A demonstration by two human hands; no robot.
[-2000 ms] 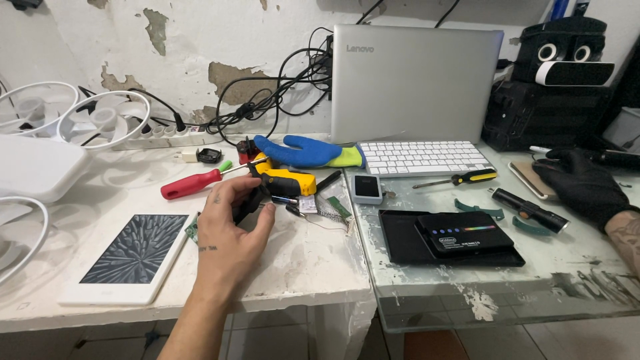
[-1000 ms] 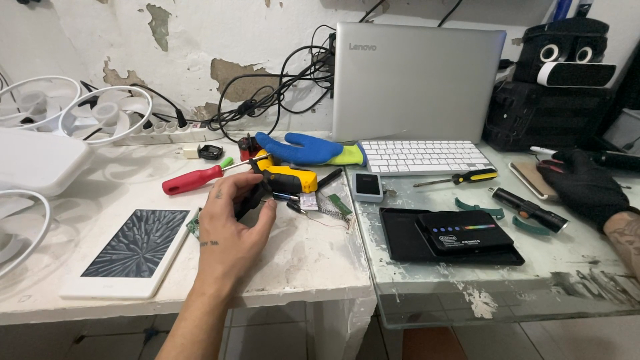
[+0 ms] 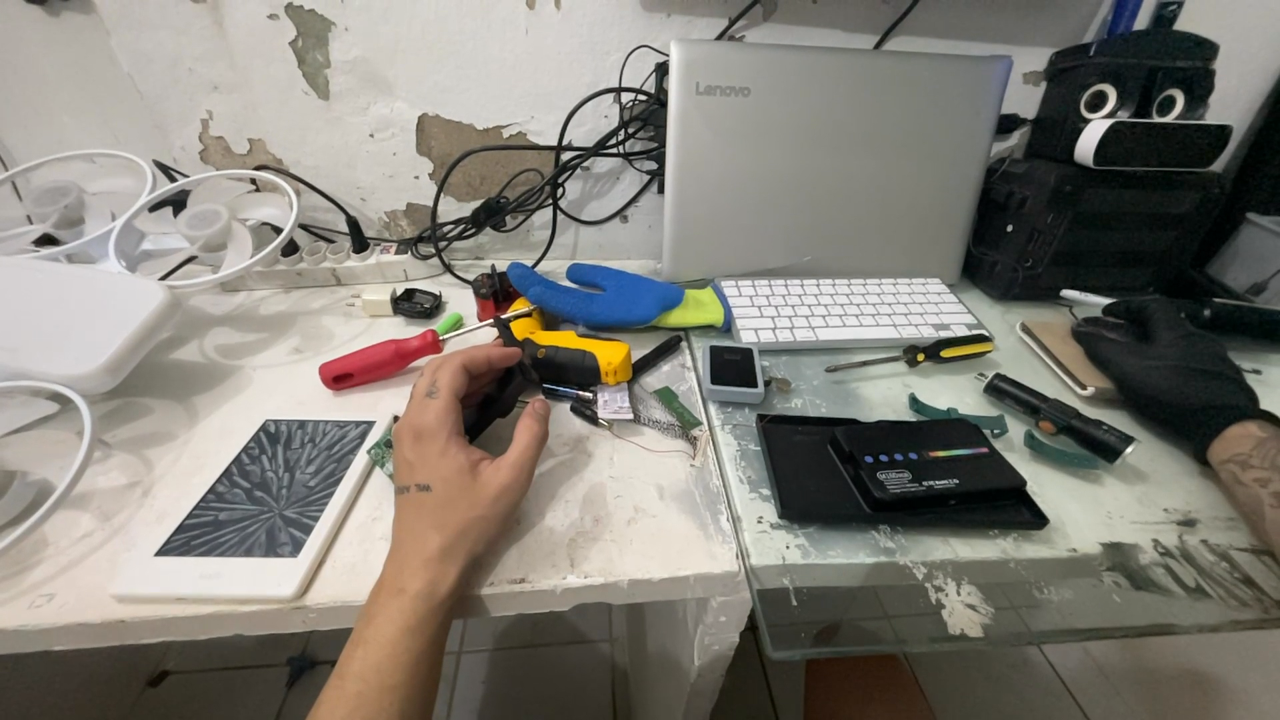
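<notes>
My left hand, bare, has its thumb and fingers around a black object that they partly hide. Just beyond it are a yellow and black tool and a red-handled screwdriver. A green circuit board shows beside its wrist side, next to a white e-reader-like device. My right hand, in a black glove, rests over the right part of a tan, thin flat item; its fingertips are partly hidden. A black flashlight lies near it.
A blue glove, a white keyboard and an upright Lenovo laptop stand behind. Black flat cases, a yellow-black screwdriver and a small grey device lie right of the table seam. Fans stand left.
</notes>
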